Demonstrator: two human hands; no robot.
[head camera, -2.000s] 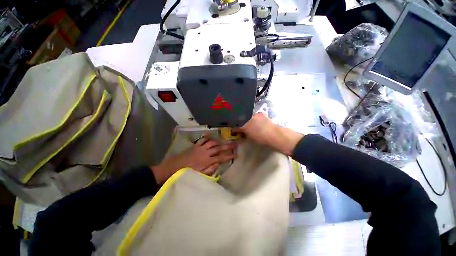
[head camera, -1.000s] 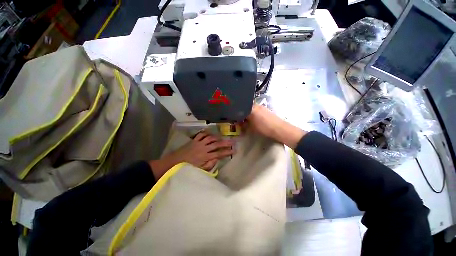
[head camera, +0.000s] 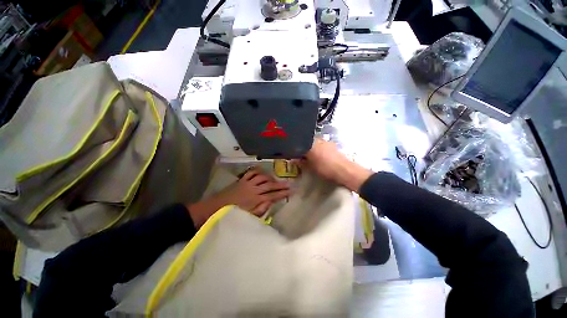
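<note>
The beige bag body (head camera: 298, 261) with yellow edge binding lies under the head of the pattern sewing machine (head camera: 270, 118) and hangs toward me. The small yellowish work clamp (head camera: 286, 168) shows just below the dark grey cover. My left hand (head camera: 252, 192) lies flat on the fabric left of the clamp, fingers pointing to it, holding nothing visible. My right hand (head camera: 324, 163) is at the right side of the clamp, close under the head; its fingertips are partly hidden, so what they hold cannot be told.
Stacked beige bags (head camera: 74, 149) with yellow edges are at the left. At the right are a clear plastic bag of small dark pieces (head camera: 463, 174), another plastic bag (head camera: 444, 59), thread snips (head camera: 407, 163), a black cable (head camera: 538, 214) and the control panel (head camera: 513, 62).
The yellowish clamp shows more fully below the head than before. My right hand has shifted slightly beside it. My left hand stays almost in place on the fabric.
</note>
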